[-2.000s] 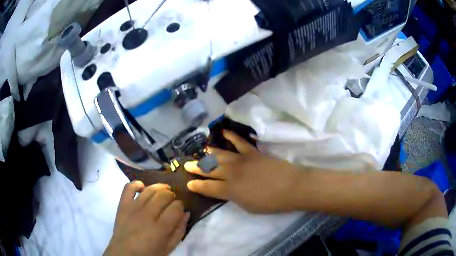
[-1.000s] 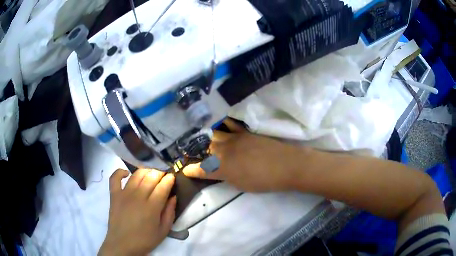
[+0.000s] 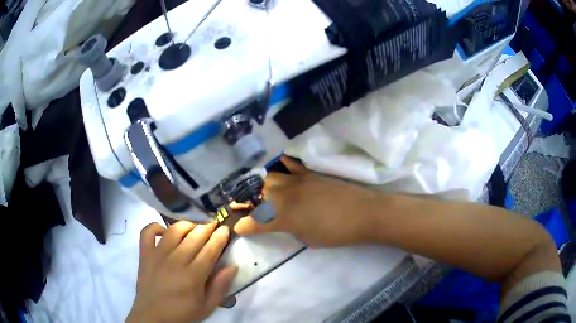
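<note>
A dark cloth panel (image 3: 239, 218) lies at the presser foot (image 3: 222, 215) of the white sewing machine (image 3: 189, 94); only small parts of it show between the hands. My left hand (image 3: 183, 265) lies flat left of the foot, fingertips pressing on the cloth. My right hand (image 3: 309, 205) lies right of the foot, fingers partly hidden behind the machine head, thumb near the needle. A grey piece (image 3: 263, 212) shows at the right hand's fingers. The pale needle plate (image 3: 256, 255) shows below the hands.
White fabric (image 3: 404, 139) is bunched right of the needle, under the machine arm. Dark and white pieces (image 3: 50, 158) are heaped at left. A measuring tape strip (image 3: 372, 291) runs along the front edge. Blue bins (image 3: 455, 299) stand below at right.
The dark panel, wide below the foot at first, now shows only a little, and the pale plate is uncovered. My left hand moved up beside the foot; my right hand shifted slightly back.
</note>
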